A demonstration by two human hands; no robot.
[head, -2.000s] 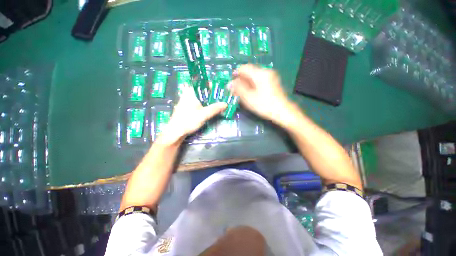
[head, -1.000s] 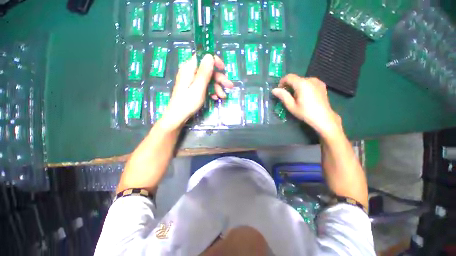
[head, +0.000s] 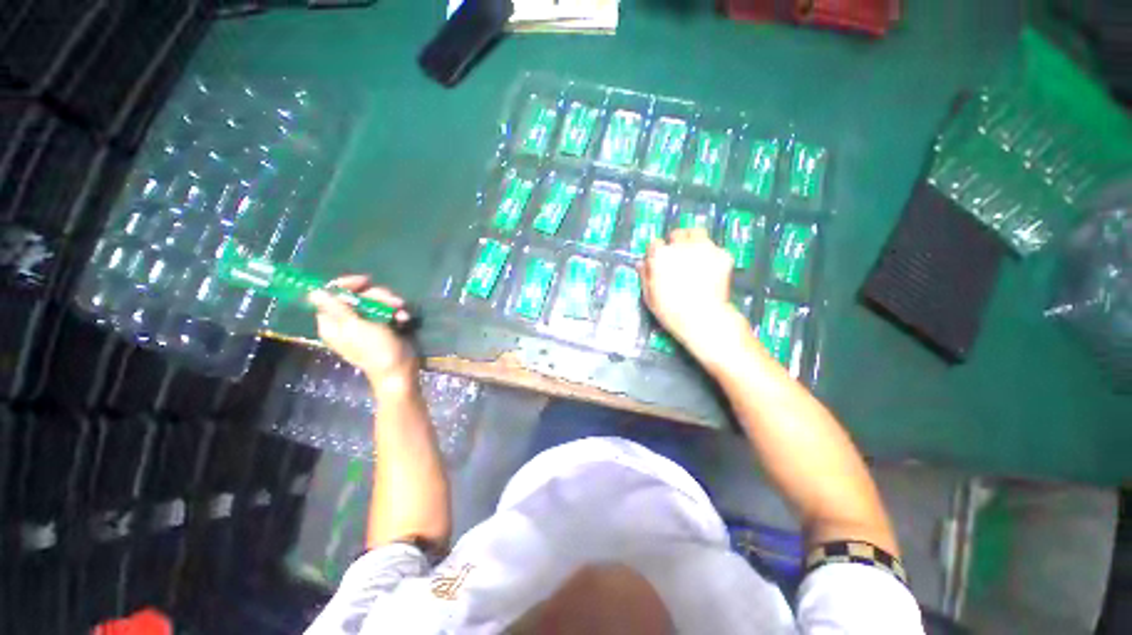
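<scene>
A clear blister tray (head: 462,267) lies on the green bench with small green circuit boards (head: 541,208) in its three rows of pockets. My left hand (head: 360,333) is left of the tray near the bench's front edge and holds a long green PCB strip (head: 276,278), whose far end reaches over the clear trays at left. My right hand (head: 690,283) is over the lower middle of the filled tray, fingers bent down on the pockets. It hides some boards, and I cannot tell whether it holds one.
Empty clear trays (head: 199,186) lie at left. A small black slab (head: 466,40) and pale papers (head: 559,13) are at the back. A black ribbed pad (head: 937,273), green panels (head: 993,161) and a clear tray stack (head: 1105,279) are at right. Black crates (head: 75,496) stand at lower left.
The view has turned and shifted left. My left hand has moved from over the tray to its left with the green strip. My right hand has moved from the tray's lower right to its middle.
</scene>
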